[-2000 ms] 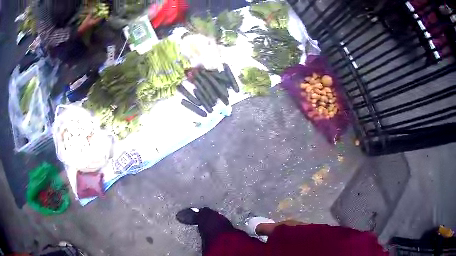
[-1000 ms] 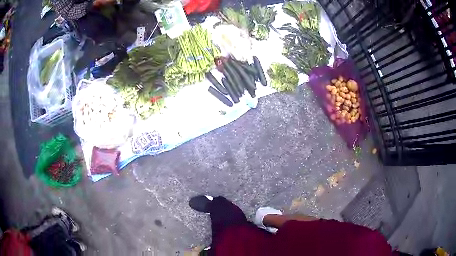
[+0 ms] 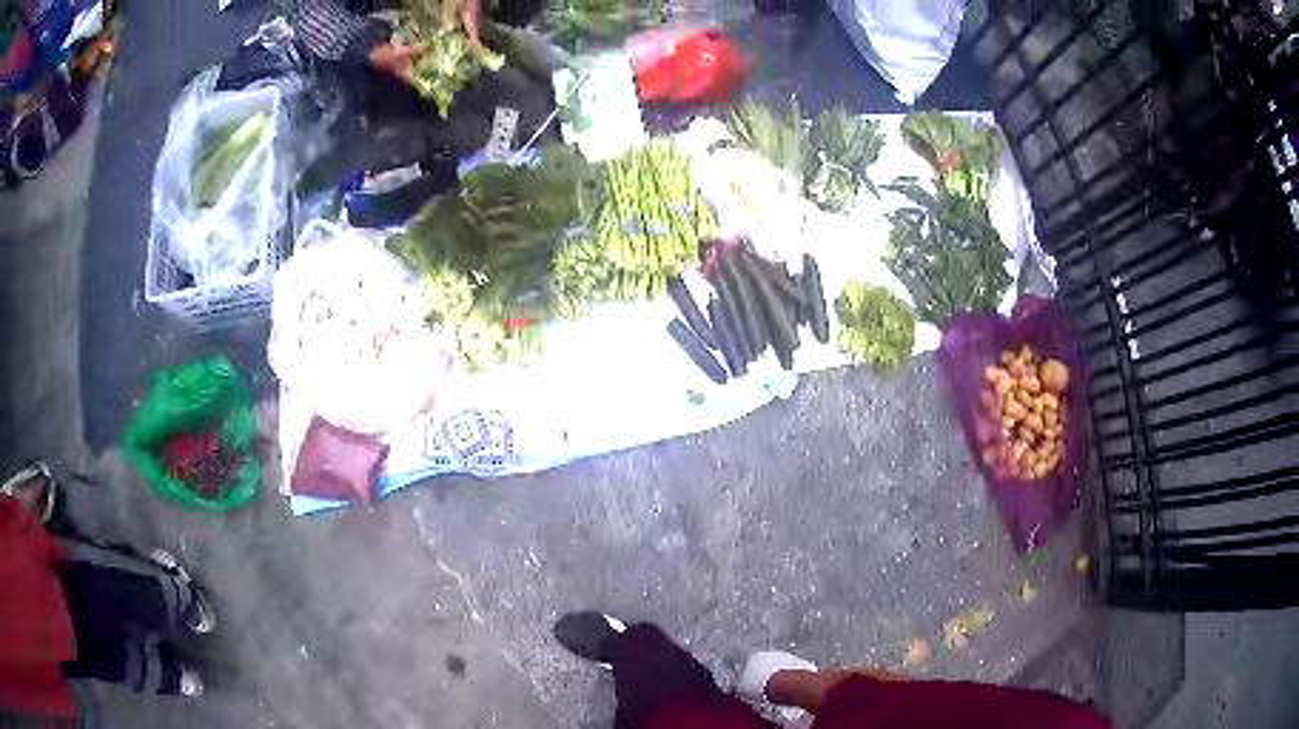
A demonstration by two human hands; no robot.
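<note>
My left hand is not in view. At the bottom, maroon cloth ends in bare skin and a white shape; I cannot tell whether this is my right hand (image 3: 792, 684) or a foot. A white sheet (image 3: 598, 427) lies on the ground in front of me. On it are dark green long vegetables (image 3: 751, 313), a bunch of light green stalks (image 3: 648, 214), dark leafy greens (image 3: 499, 228), a clear bag of pale pieces (image 3: 349, 321) and a dark red packet (image 3: 338, 463).
A white crate (image 3: 214, 296) and a green bag with red contents (image 3: 200, 442) are left. A purple net bag of small yellow-brown produce (image 3: 1029, 420) lies by a black metal fence (image 3: 1197, 470). A vendor's hands hold greens (image 3: 442, 57) at the top. Another person's legs (image 3: 128, 612) are lower left.
The view has shifted, so the sheet and vegetables sit lower and further right. More of the person at the lower left shows. A white bag has come into view at the top.
</note>
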